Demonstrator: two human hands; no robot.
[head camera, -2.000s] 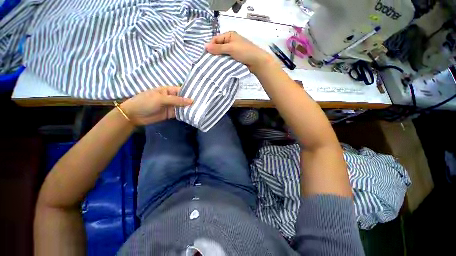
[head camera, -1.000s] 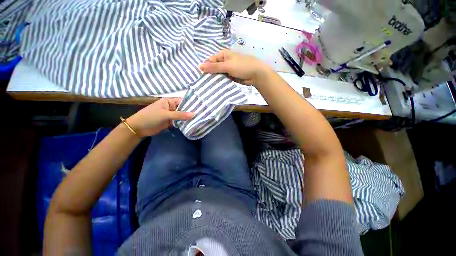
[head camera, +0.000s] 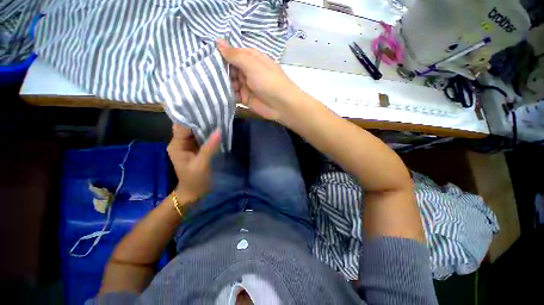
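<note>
The small striped piece (head camera: 200, 92), grey and white, hangs at the table's front edge, partly over my lap. It lies against the large striped garment (head camera: 128, 44) spread on the table at the left. My left hand (head camera: 194, 158), somewhat blurred, holds the lower end of the small piece between thumb and fingers. My right hand (head camera: 253, 77) grips its upper right edge, with the palm side partly hidden.
Black snips (head camera: 365, 61), pink-handled scissors (head camera: 388, 47) and black-handled scissors (head camera: 459, 91) lie on the white table (head camera: 322, 83) below the off-white machine head (head camera: 459, 30). A striped pile (head camera: 453, 226) is right of my lap, blue material (head camera: 77, 196) left.
Both hands have moved left with the small striped piece, which now hangs more upright and flatter. My left hand has turned and moved lower. The view has shifted slightly.
</note>
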